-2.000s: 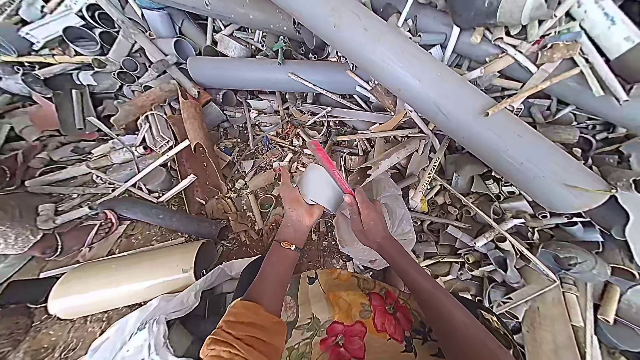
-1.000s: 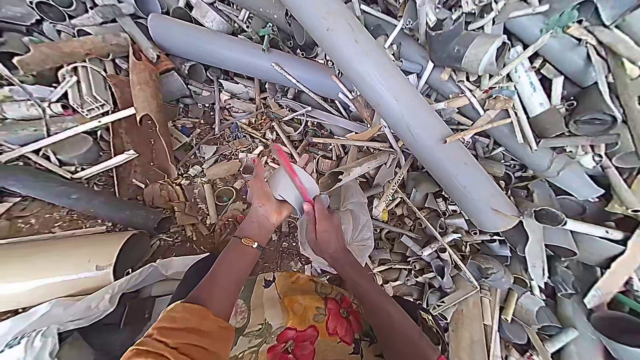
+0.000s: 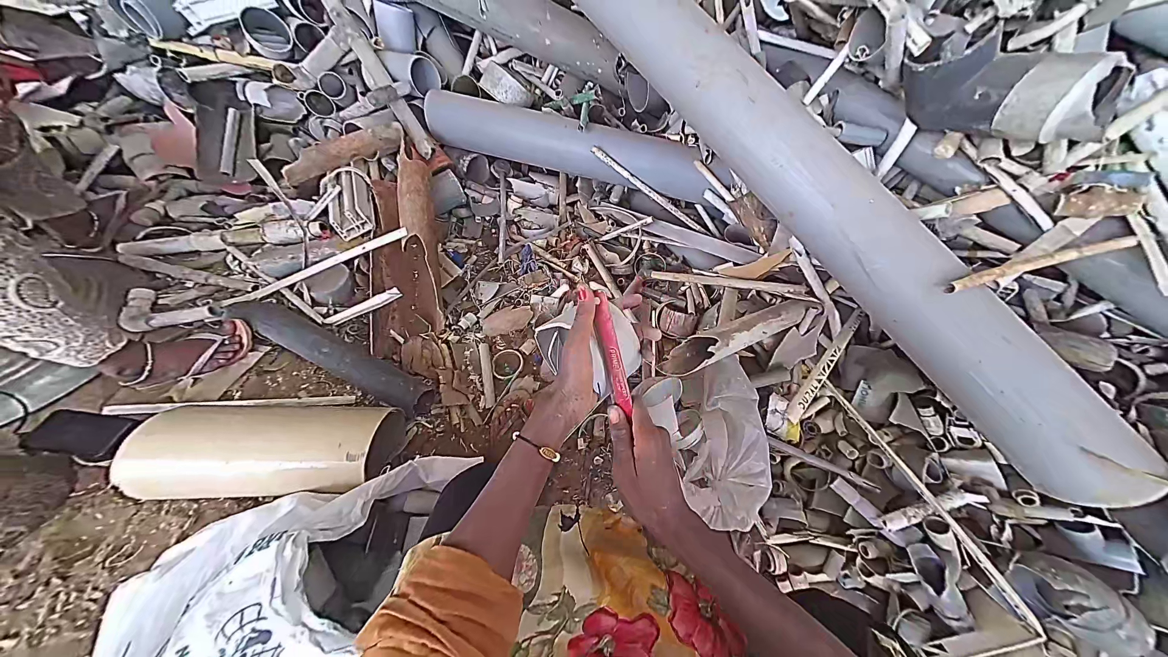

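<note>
My left hand (image 3: 573,370) grips a short grey-white piece of plastic pipe (image 3: 550,339), its thumb and fingers around the wall. In my right hand (image 3: 646,461) is the lower end of a red, flat, narrow tool (image 3: 613,356) bearing writing; its kind is unclear, and it lies upright in view across the pipe piece. A clear plastic bag (image 3: 735,447) lies just right of my hands, with a pale pipe ring (image 3: 659,401) at its left edge.
Long grey plastic pipes (image 3: 849,210) cross the heap of pipe scraps ahead. A cream pipe (image 3: 251,453) and a dark pipe (image 3: 333,354) lie at left. An open white woven sack (image 3: 214,570) stands at lower left. At the left edge a person's sandalled foot (image 3: 187,354) shows.
The pipe piece has turned in my left hand, and the red tool now stands steeper in view than before. Both hands keep their holds. The view has shifted.
</note>
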